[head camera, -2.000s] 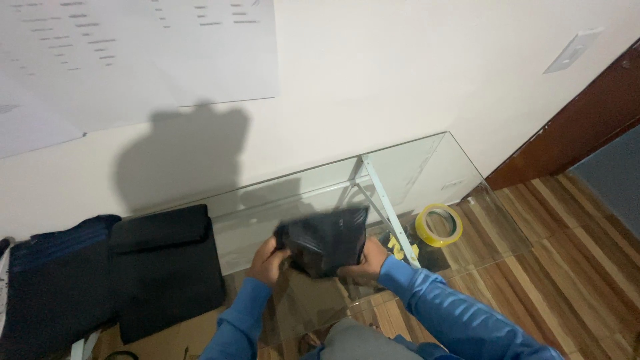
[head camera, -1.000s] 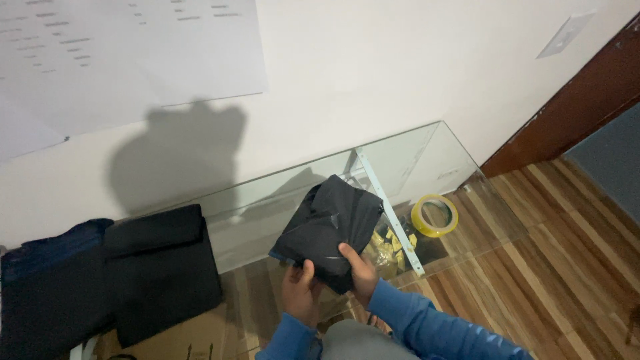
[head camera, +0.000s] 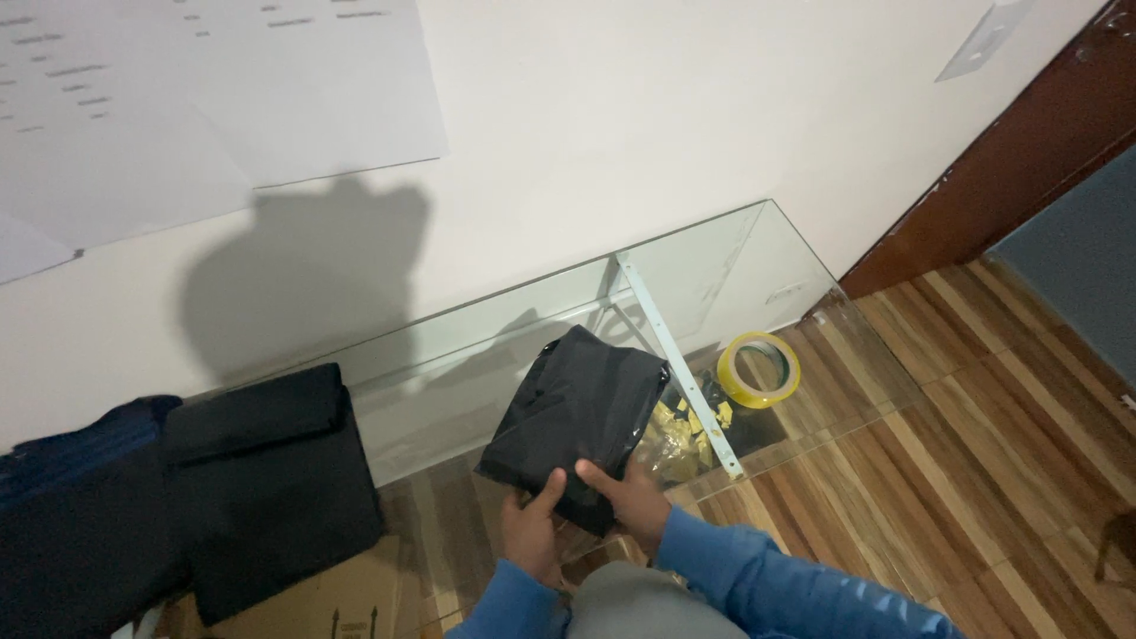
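Observation:
A black plastic-wrapped package (head camera: 581, 408) is held in both hands above the glass shelf (head camera: 825, 355). My left hand (head camera: 534, 524) grips its lower left edge, thumb on top. On the lower right side, my right hand (head camera: 628, 501) holds it with the thumb pressed on the upper face; the fingers of both hands are mostly hidden beneath. Right of the package, a roll of yellow tape (head camera: 759, 370) lies on the glass. Folded black fabric items (head camera: 275, 488) rest at the left, beside folded dark blue fabric (head camera: 89, 453).
A white metal bracket (head camera: 679, 364) supports the shelf against the wall. Crumpled yellow pieces and clear plastic (head camera: 679, 439) show near it, seemingly below the glass. A cardboard box (head camera: 328, 595) is at the lower left. Paper sheets (head camera: 346, 98) hang on the wall; a brown door frame (head camera: 976, 177) stands right.
Two seconds ago the hands held the package by its opposite sides; now both grip it close together at its lower end. The package has turned and its broad face shows more fully.

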